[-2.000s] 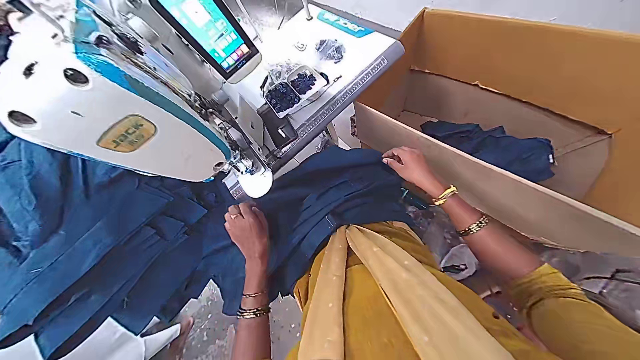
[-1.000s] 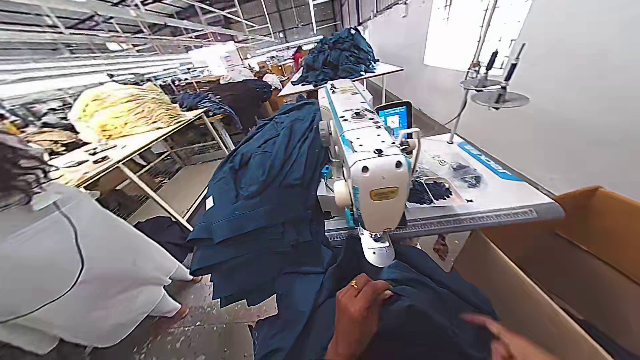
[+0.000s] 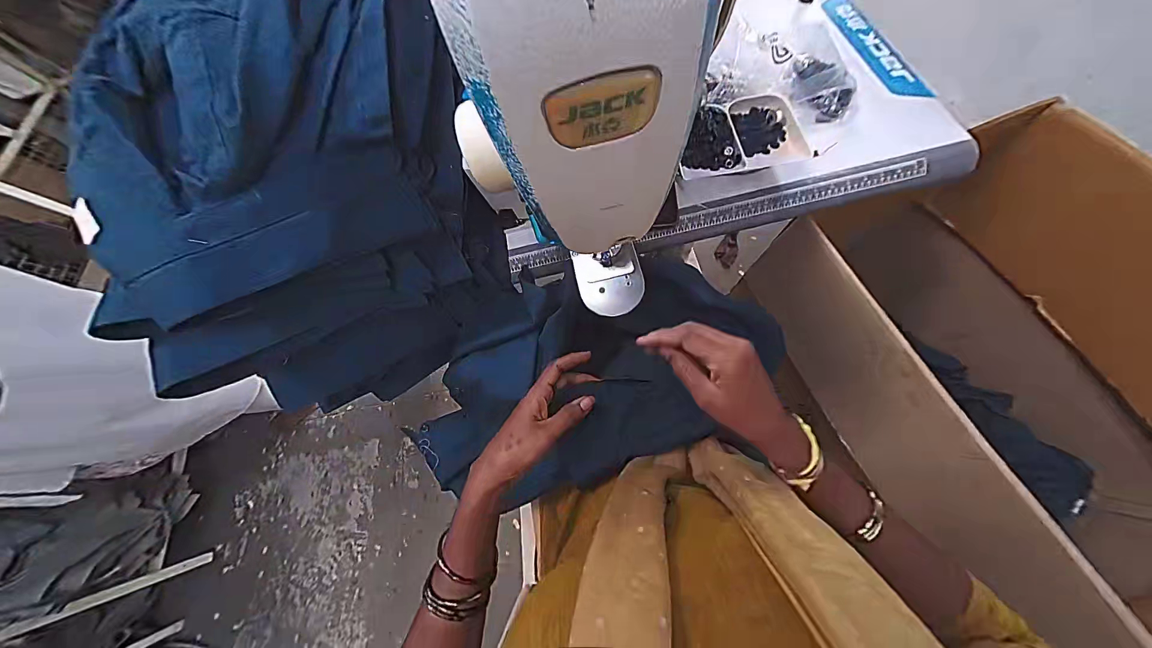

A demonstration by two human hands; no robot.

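A navy cloth garment [image 3: 621, 405] lies across my lap and reaches up under the head of a white Jack sewing machine [image 3: 612, 126]. My left hand [image 3: 540, 414] is over the cloth with its fingers apart and curved, near a slit or fold in it. To the right my right hand [image 3: 720, 373] is above the cloth, thumb and fingers curled towards each other; whether anything thin is between them cannot be told. The machine's rounded metal plate [image 3: 610, 286] is just beyond both hands, and cloth lies around it. A tray of dark buttons [image 3: 765, 135] sits on the machine table.
Stacked navy garments [image 3: 270, 207] hang at the left of the machine. A cardboard box [image 3: 864, 378] with a navy garment [image 3: 1008, 432] inside stands at the right. A clear plastic bag [image 3: 814, 85] lies behind the tray. White cloth [image 3: 72, 387] is at the far left.
The view has swung back down from the room. My left hand, closed on the cloth one second ago, has its fingers apart now. My right hand has come over the cloth near the machine plate.
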